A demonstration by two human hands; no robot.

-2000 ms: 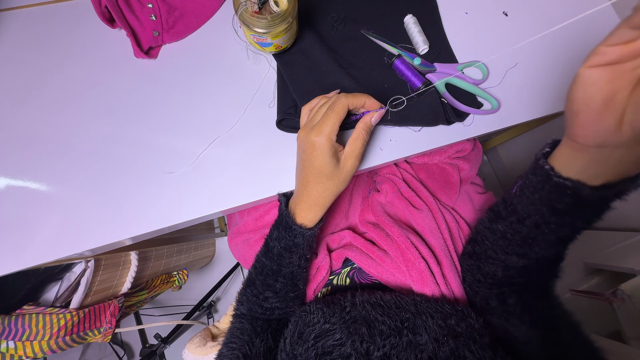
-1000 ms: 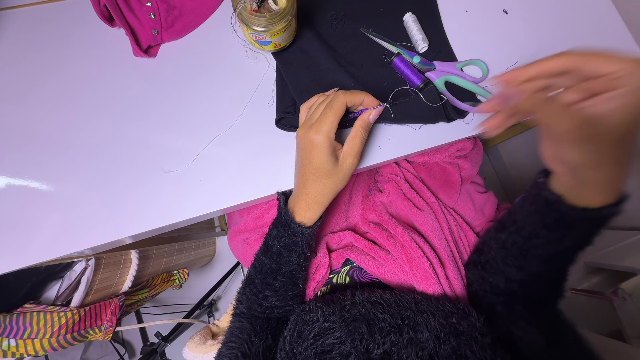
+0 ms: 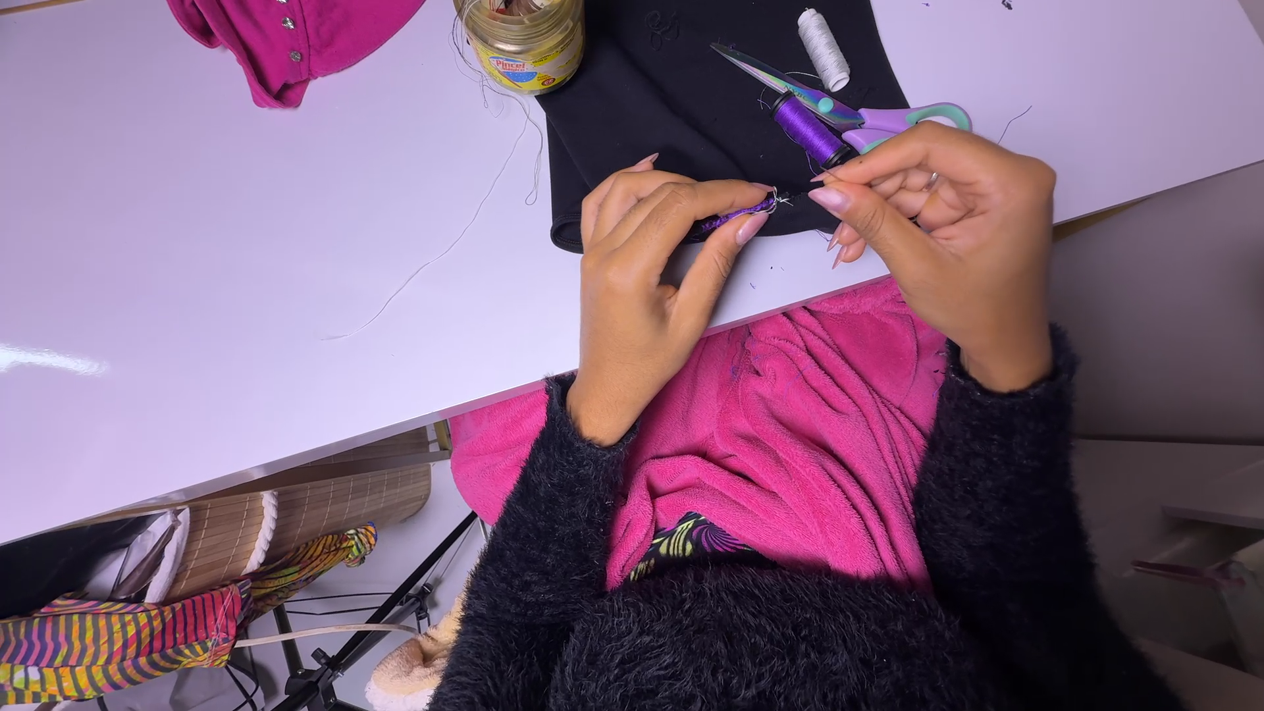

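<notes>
My left hand (image 3: 657,262) pinches a small purple thread-wrapped piece (image 3: 736,212) between thumb and index finger, over the lower edge of a black cloth (image 3: 642,109). Pale thread loops show at the tip of that piece. Just right of it, my right hand (image 3: 938,217) has thumb and index finger closed on something thin, perhaps a needle or thread, too fine to tell. A purple thread spool (image 3: 810,130) lies against scissors with lilac and mint handles (image 3: 879,120), partly behind the right hand. A white thread spool (image 3: 824,49) lies above them on the cloth.
A glass jar with a yellow label (image 3: 523,49) stands at the cloth's upper left, with loose threads beside it. A pink buttoned garment (image 3: 316,39) lies on the white table (image 3: 247,217). Pink fleece (image 3: 770,425) covers my lap. Below the table are a striped cloth (image 3: 128,632) and black stand legs (image 3: 385,612).
My right hand was out at the right with a thread stretched from the left hand; it has come in close to my left hand. The left hand has stayed in place.
</notes>
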